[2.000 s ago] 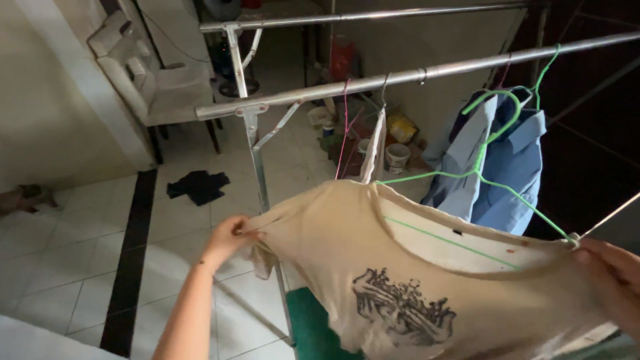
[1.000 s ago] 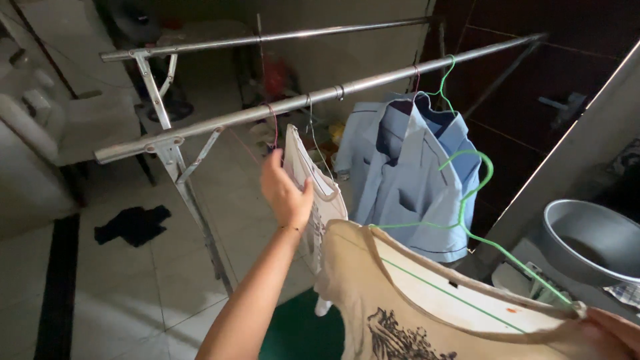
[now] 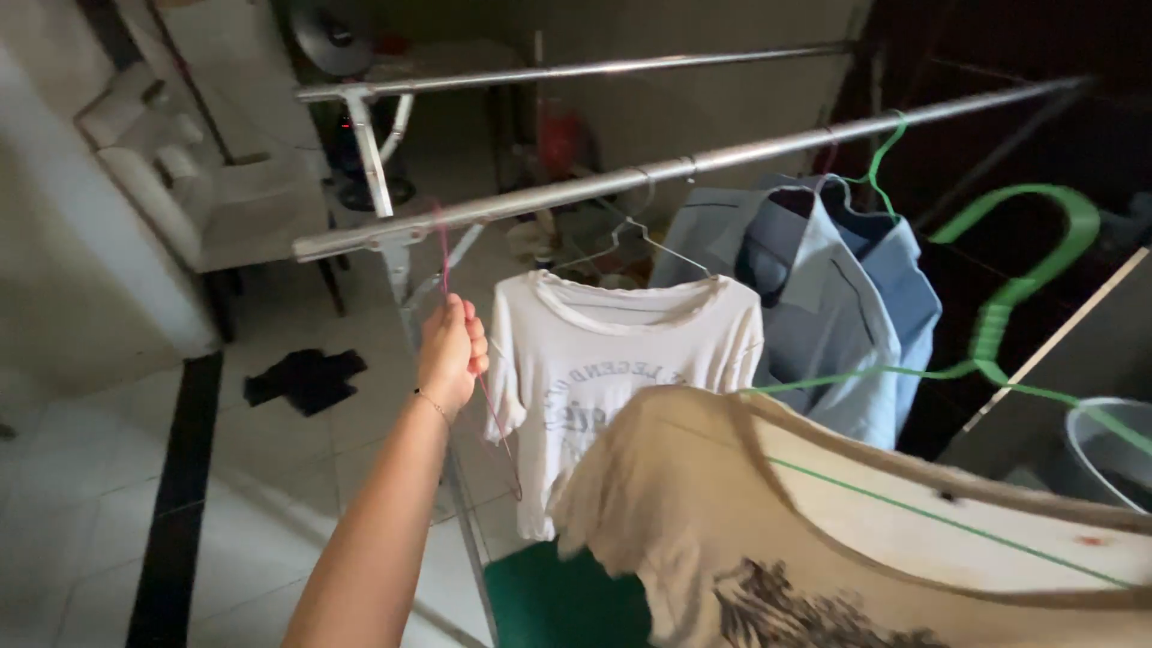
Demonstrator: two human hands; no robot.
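Observation:
My left hand (image 3: 453, 351) is closed around a thin pink wire hanger (image 3: 442, 245) just below the near metal rail (image 3: 567, 193), where its upper end meets the rail. To its right, a white printed T-shirt (image 3: 621, 346) hangs on a wire hanger. Light blue shirts (image 3: 846, 297) hang further right. In front, at the lower right, is a beige T-shirt (image 3: 684, 486) with a dark print, on a green hanger (image 3: 994, 324) whose hook is off the rail. My right hand is outside the view.
A second metal rail (image 3: 612, 67) runs behind. A pale chair (image 3: 252, 225) and a fan (image 3: 333, 36) stand at the back left. Dark cloth (image 3: 306, 380) lies on the tiled floor, with a green mat (image 3: 567, 598) under the rack. A basin (image 3: 1111, 441) is at the right edge.
My left hand has let go of the beige T-shirt's sleeve, where it was two seconds ago, and now holds the pink hanger. The white T-shirt has turned to face me. My right hand has left the view.

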